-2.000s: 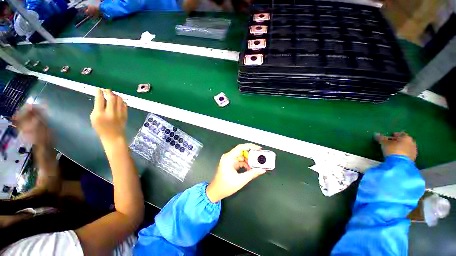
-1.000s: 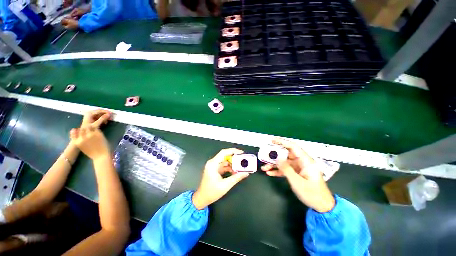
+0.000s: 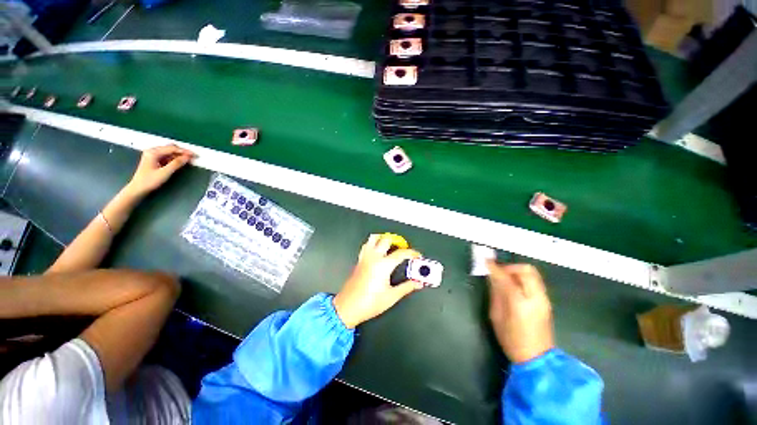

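Note:
My left hand (image 3: 378,278), with a yellow finger cover, holds a small white housing (image 3: 426,272) with a round dark centre above the green bench. My right hand (image 3: 521,307) is to the right of it, fingers closed on a small white wipe (image 3: 481,259); most of the wipe is hidden or bunched. A clear sheet (image 3: 249,231) with rows of round black parts lies flat on the bench left of my left hand.
Pinkish housings, one near the right (image 3: 548,207), lie spaced along the green belt (image 3: 465,178). A white rail (image 3: 332,197) borders it. Stacked black trays (image 3: 515,75) stand across. A cardboard box (image 3: 662,327) is far right. A neighbour's hand (image 3: 158,168) rests by the rail.
My right hand has let go of its housing and now grips the wipe. A housing now lies on the belt at right. My left hand still holds its housing, shifted slightly right.

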